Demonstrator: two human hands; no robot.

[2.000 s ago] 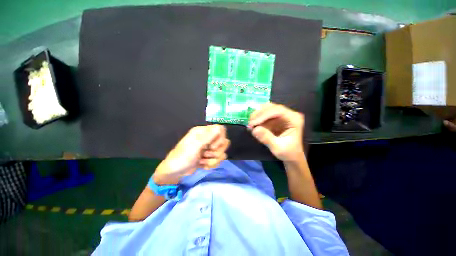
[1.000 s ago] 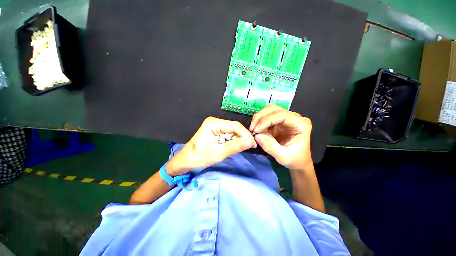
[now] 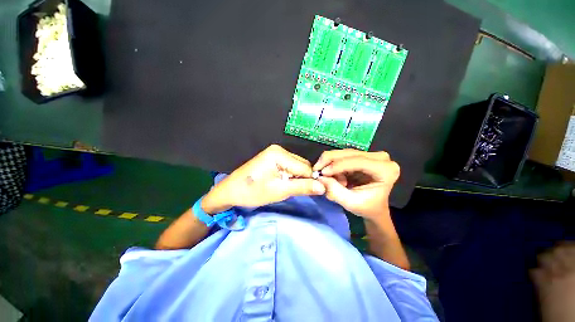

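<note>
The green PCB panel [image 3: 348, 85] lies tilted on the dark work mat [image 3: 208, 75], with black components along its top edge and two in its middle row. My left hand [image 3: 268, 179] and my right hand [image 3: 359, 181] meet just below the panel's lower edge. Their fingertips pinch a tiny pale and dark component [image 3: 317, 173] between them. Small white pieces also show in the curled fingers of my left hand. A blue wrist strap [image 3: 217, 216] is on my left wrist.
A black tray [image 3: 77, 53] heaped with cream pieces stands at the far left. A black tray [image 3: 528, 135] with loose dark parts stands at the right, beside a cardboard carton [image 3: 555, 113]. A blurred part of a person [image 3: 556, 277] shows at the lower right.
The view has shifted, so the panel appears farther up and right. My left hand has come over to my right hand, and their fingertips now meet at a small component.
</note>
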